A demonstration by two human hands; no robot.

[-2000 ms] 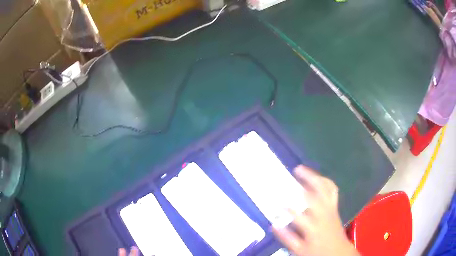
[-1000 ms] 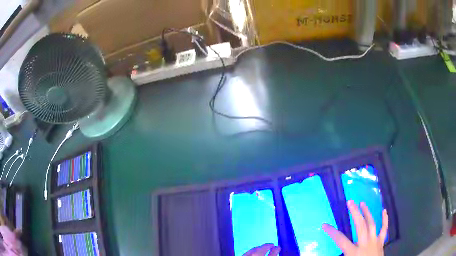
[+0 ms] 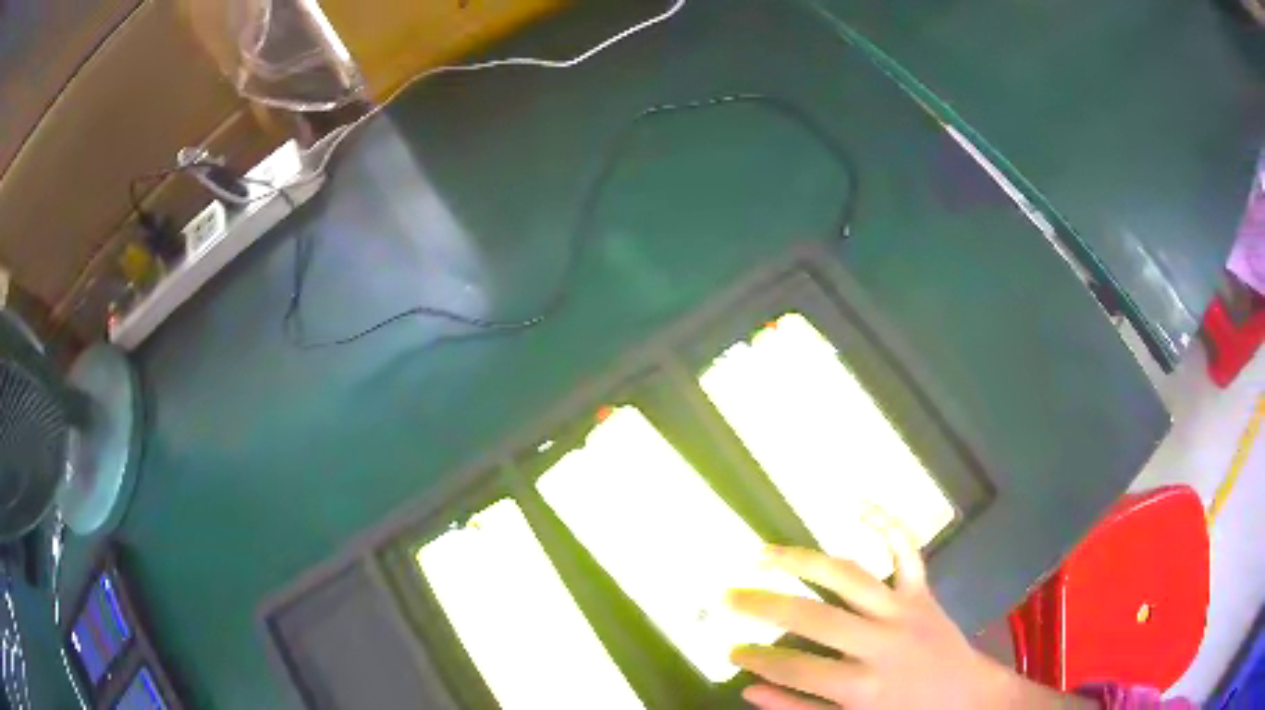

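Observation:
A black phone tray (image 3: pixel 493 479) lies slanted on the dark green bench. Three smartphones with overexposed, yellowish white screens lie in it: one at the right (image 3: pixel 819 423), one in the middle (image 3: pixel 645 520) and one at the left (image 3: pixel 520 610), cut off by the lower edge. The leftmost slot (image 3: pixel 354 645) is plain dark. My right hand (image 3: pixel 867 631) is bare, fingers spread, over the lower ends of the middle and right phones; it grips nothing. Whether the fingertips touch the screens is unclear. My left hand is not in view.
A thin black cable (image 3: pixel 590 208) curves behind the tray. A power strip (image 3: pixel 208 250) and white cord (image 3: pixel 513 63) lie at the back left. A fan (image 3: pixel 104 437) and another phone tray (image 3: pixel 118 596) are at the left. A red stool (image 3: pixel 1124 596) stands at the right.
The view has swung to the right and tilted. The screens went from white to blue to yellowish white. My right hand now spans the middle and right phones. My left fingers have left the picture.

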